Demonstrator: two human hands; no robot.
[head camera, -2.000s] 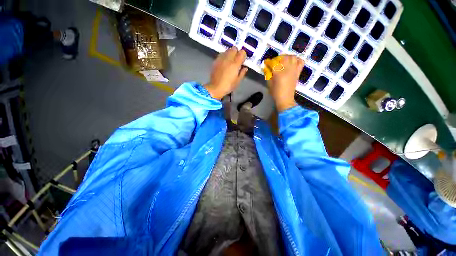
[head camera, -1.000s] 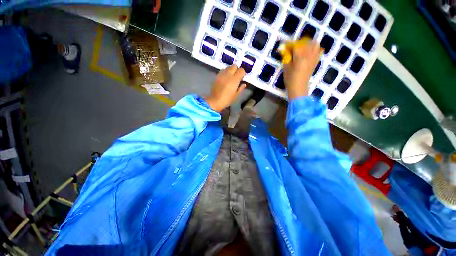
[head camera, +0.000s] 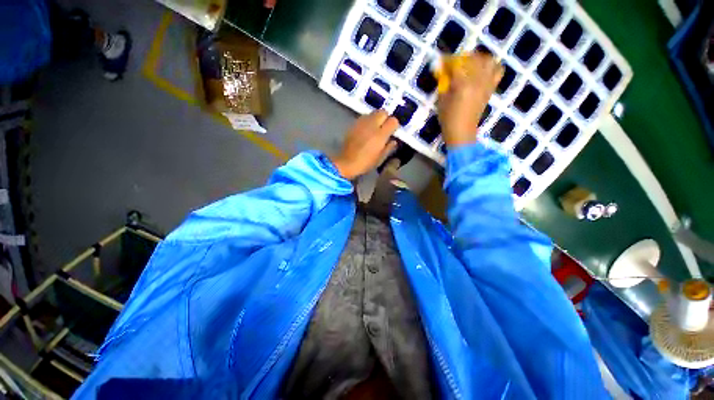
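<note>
A white pocket tray (head camera: 611, 106) lies on the green bench, with a small dark glossy rounded piece (head camera: 525, 95) in each visible pocket. My right hand (head camera: 470, 90) is over the middle of the tray, shut on a small yellow-orange cloth (head camera: 443, 78); its fingertips are slightly blurred. It hides the pockets under it. My left hand (head camera: 368, 144) is at the tray's near edge, fingers bent; whether it grips the edge is hard to tell.
A small brownish bottle with a silvery top (head camera: 579, 202) stands right of the tray. Further right are a pale disc (head camera: 635, 262) and a ribbed round device (head camera: 687, 332). A carton (head camera: 237, 78) sits on the floor left of the bench. A tube frame (head camera: 88, 255) is at lower left.
My right hand has moved up from the tray's near edge to its middle with the yellow-orange cloth. My left hand stays near the edge. The whole view has shifted slightly.
</note>
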